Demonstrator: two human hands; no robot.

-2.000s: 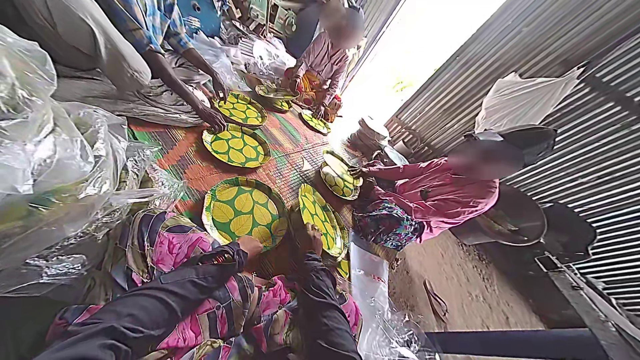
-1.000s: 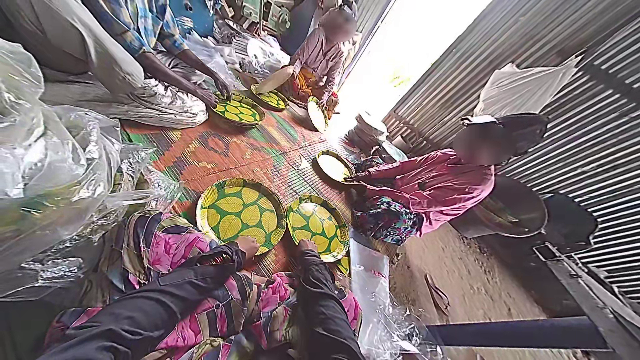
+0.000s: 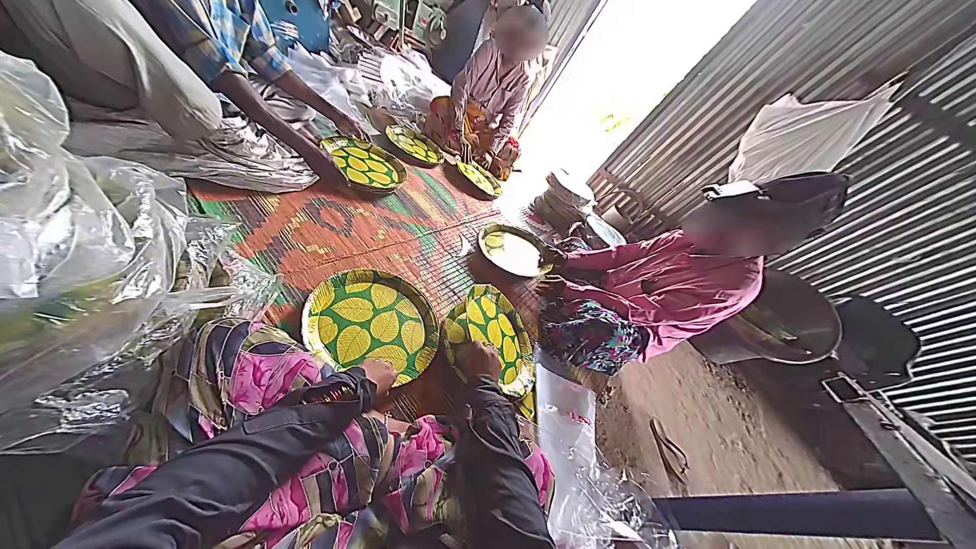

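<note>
My left hand (image 3: 379, 374) is at the lower rim of a round plate with yellow leaf shapes on green (image 3: 370, 320); its fingers are partly hidden, so its hold is unclear. To the right, my right hand (image 3: 483, 360) grips a similar leaf-patterned plate (image 3: 499, 328), which stands tilted over another such plate (image 3: 455, 332). Both of my arms are in dark sleeves above a pink patterned cloth over my lap.
A woven mat (image 3: 343, 236) lies ahead. Across it, people handle similar plates (image 3: 364, 164); a person in a pink top (image 3: 679, 290) holds one (image 3: 512, 250) at right. Clear plastic bags (image 3: 91, 252) fill the left side. A sandal (image 3: 669, 450) lies on the bare ground.
The plate at my right hand, lying flatter one second ago, is now tilted up, with another plate showing beneath it. The far-left person's hands have shifted on their plate.
</note>
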